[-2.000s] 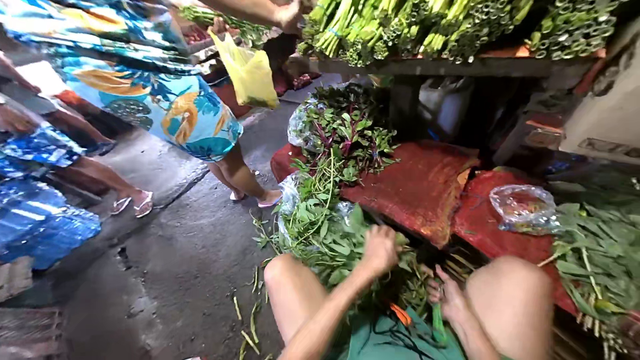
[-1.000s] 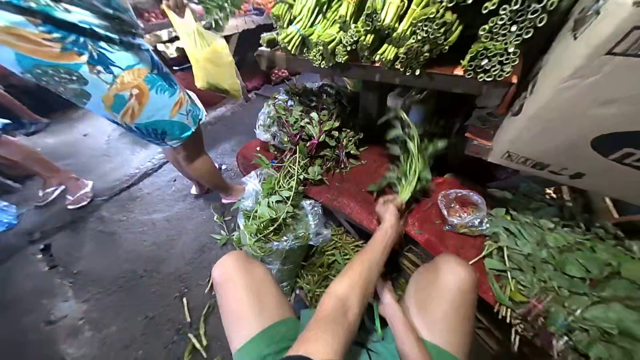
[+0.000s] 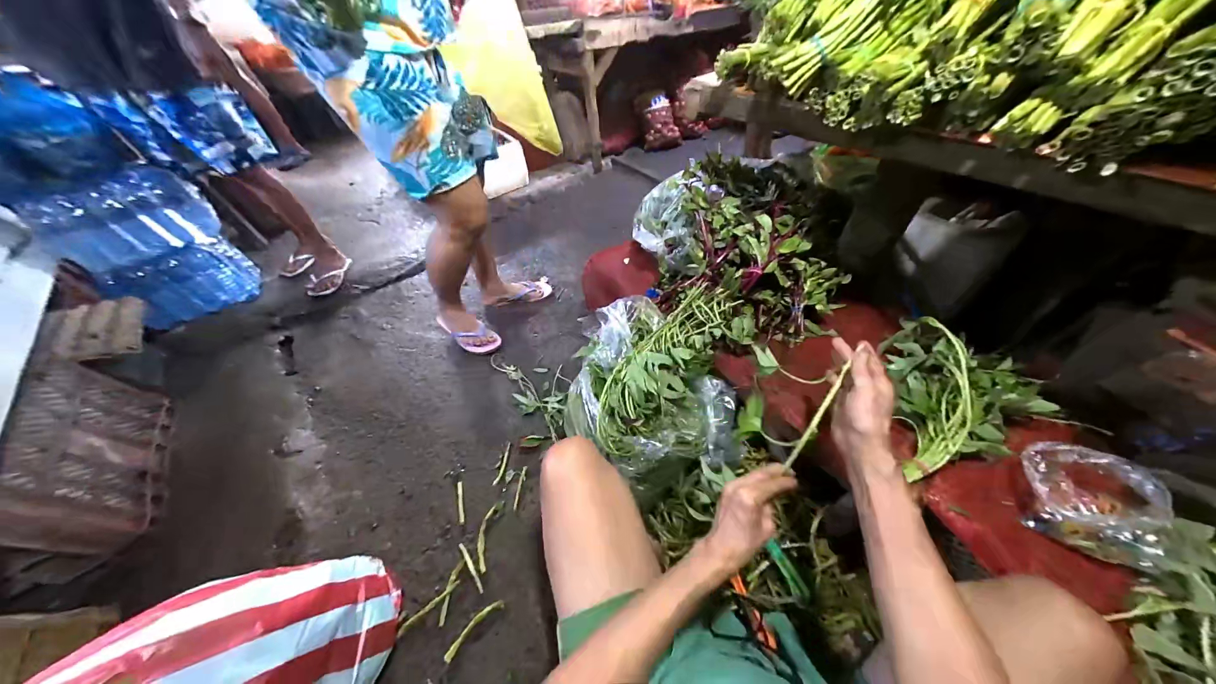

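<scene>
My left hand (image 3: 746, 513) is closed on the lower end of a thin green stem (image 3: 815, 425), above my lap. The stem's upper end meets the fingers of my right hand (image 3: 864, 394), which is raised with its fingers fairly straight. Left of my hands, leafy greens (image 3: 655, 380) lie in a clear plastic bag (image 3: 589, 408). A tied-looking bunch of leafy stems (image 3: 959, 399) rests on the red sacking (image 3: 1026, 513) right of my right hand. Orange-handled and green items (image 3: 755, 617) show near my lap, partly hidden.
Purple-stemmed greens (image 3: 750, 256) lie farther off. Bundled green stalks (image 3: 950, 57) fill a wooden shelf (image 3: 950, 152). A clear bag (image 3: 1097, 494) is at right. Cut stem pieces (image 3: 470, 570) litter the floor beside a striped sack (image 3: 275, 627). Two people (image 3: 461, 228) (image 3: 285, 209) stand at left.
The leafy bunch my right hand held out over the red sacking one second ago now lies there. Both hands are now at a single stem. The view has swung left.
</scene>
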